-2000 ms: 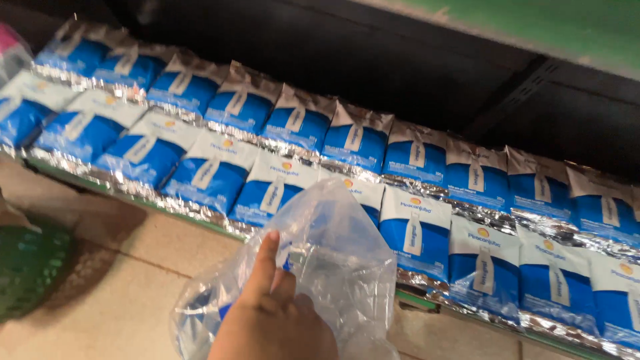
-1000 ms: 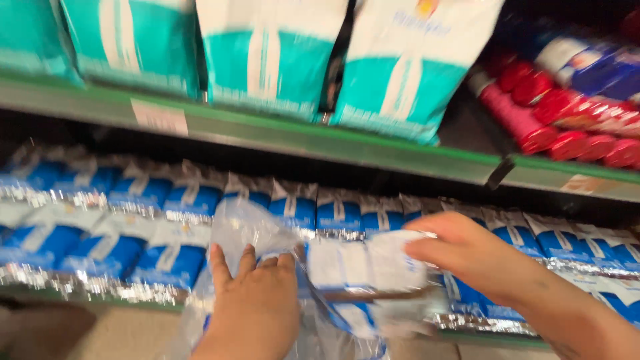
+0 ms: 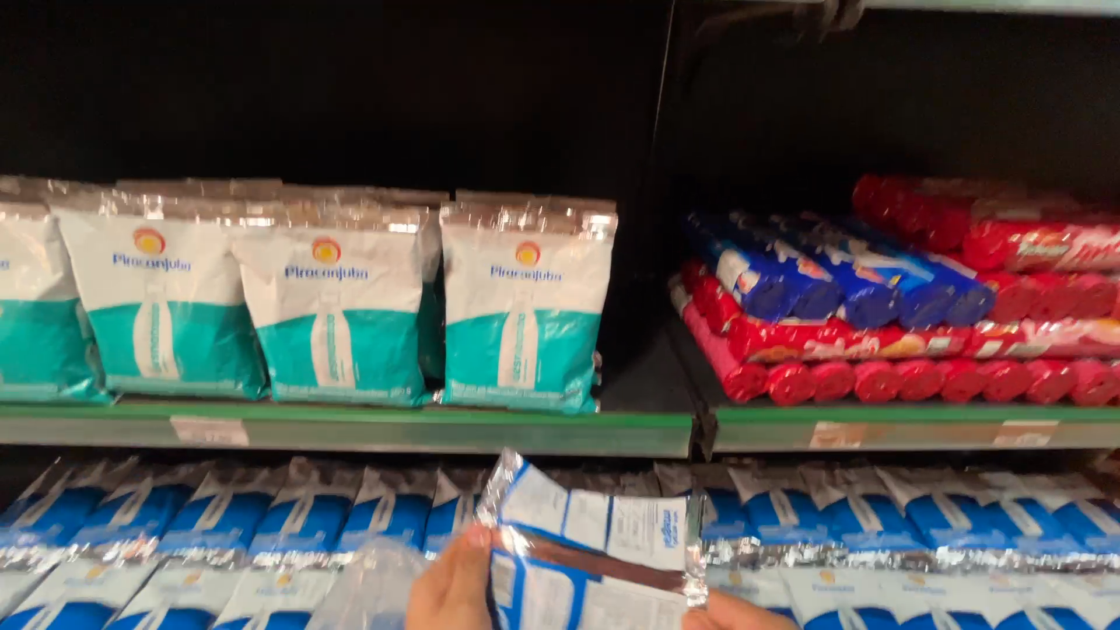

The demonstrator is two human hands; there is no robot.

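Between both hands is a foil-edged packet [image 3: 634,534], its printed back facing me, with a brown seam across it. My left hand [image 3: 453,582] pinches its left edge, and my right hand [image 3: 735,612] grips its lower right corner, partly cut off by the frame's bottom. A clear plastic bag [image 3: 372,582] shows just left of my left hand; what supports it is hidden. Behind the packet, rows of blue and white packets [image 3: 302,516] fill the lower shelf.
A green-edged shelf [image 3: 525,430] runs above the lower rows. White and teal packets [image 3: 525,306] stand upright on it at left. At right lie stacked red tube-shaped packages [image 3: 884,337] with blue tube-shaped packages [image 3: 866,271] among them.
The view has tilted up to the upper shelf. My right hand has come in, and a packet is now held up between both hands; two seconds ago only my left hand and the clear bag showed.
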